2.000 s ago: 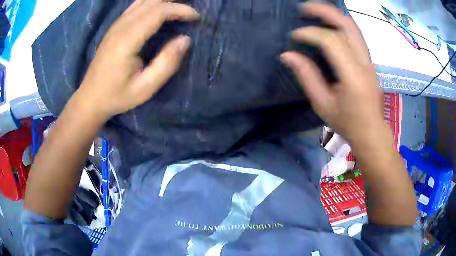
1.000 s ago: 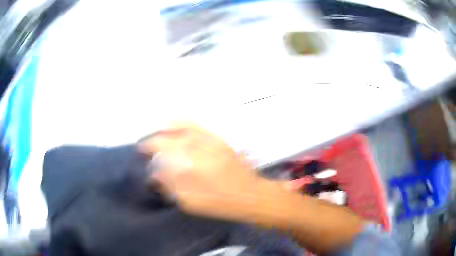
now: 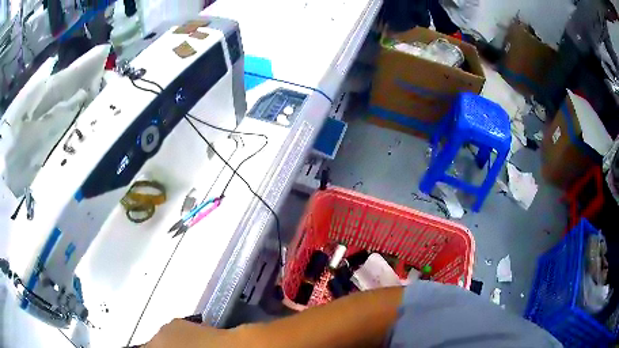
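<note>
My right hand (image 3: 180, 334) is at the bottom edge over the table's front edge, cut off and partly blurred; a small dark bit shows beside it, and I cannot tell whether it is held. My left hand is out of the picture. The white sewing machine (image 3: 159, 85) with a black panel stands on the white table (image 3: 153, 285). Thread snips (image 3: 197, 215) with pink and blue handles lie right of the machine, beside yellow-brown looped rings (image 3: 144, 201). The striped garment cannot be made out.
A red basket (image 3: 400, 225) with spools and scraps stands below the table's right side. Beyond are a blue stool (image 3: 475, 122), a carton (image 3: 414, 85), a blue crate (image 3: 560, 282) and floor scraps. A thin black cable (image 3: 234, 170) crosses the table edge.
The view has swung right, bringing in the machine, stool and cartons. The dark garment and my left hand have left the picture. My right hand is now at the bottom edge.
</note>
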